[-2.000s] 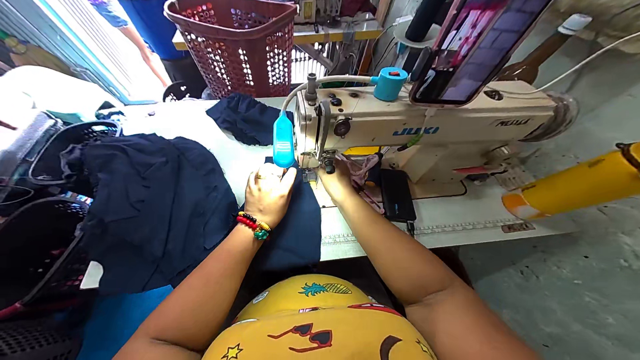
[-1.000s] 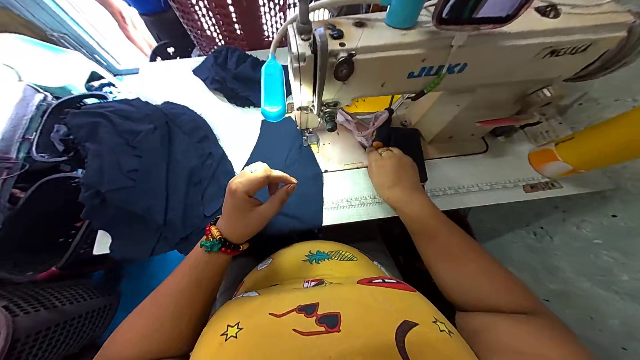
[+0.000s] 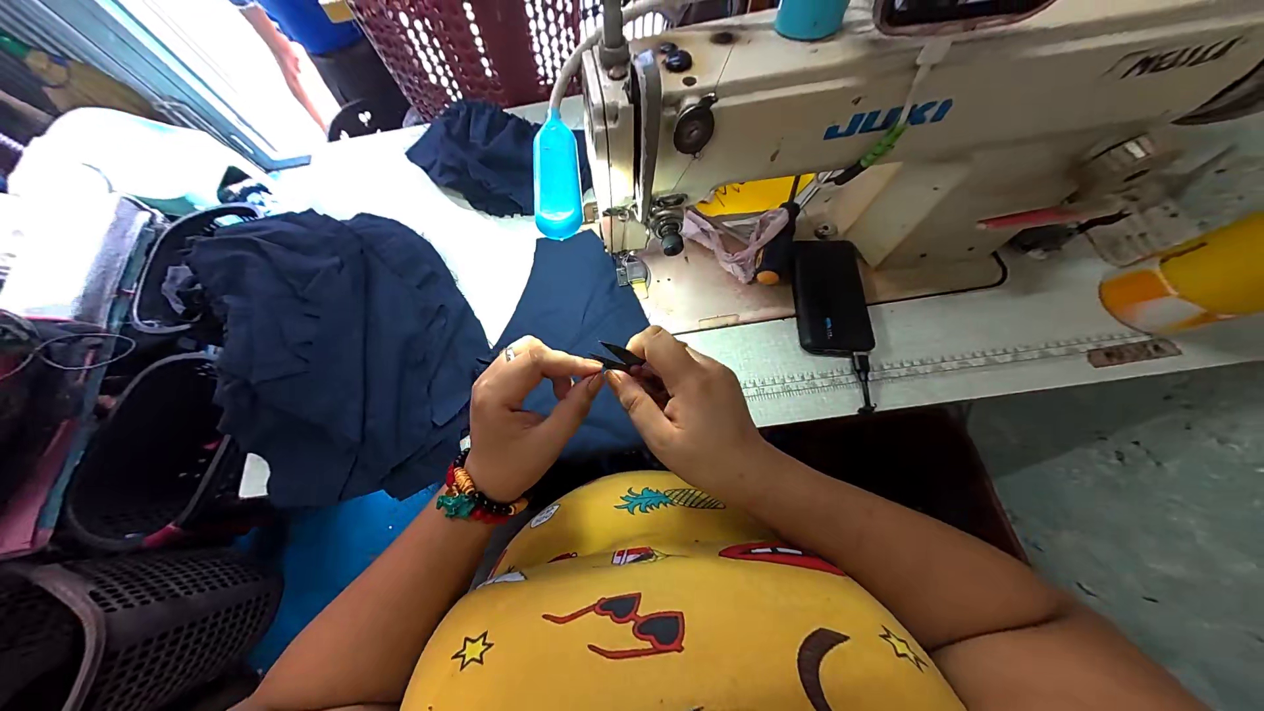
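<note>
My right hand [image 3: 696, 410] holds small dark thread snips [image 3: 620, 354], whose pointed blades show between my hands. The fingertips of my left hand [image 3: 528, 415] are pinched together beside the blades; something tiny may be between them, too small to make out. Both hands are over a navy fabric piece [image 3: 578, 296] that lies on the sewing table, its upper end near the presser foot [image 3: 632, 272] of the Juki sewing machine [image 3: 770, 109]. To the left rests a heap of navy fabric [image 3: 336, 346], and more gathered navy fabric [image 3: 479, 153] is behind.
A blue lamp [image 3: 558, 183] hangs by the machine head. A black power bank [image 3: 834, 296] with a cable is on the table [image 3: 948, 360], near a screwdriver [image 3: 777, 247]. Plastic baskets [image 3: 168, 612] stand at left, a maroon one [image 3: 474, 49] behind. A person is at the upper left.
My right hand has come from beside the machine bed to my left hand, and now has the snips. The view has moved closer to the table.
</note>
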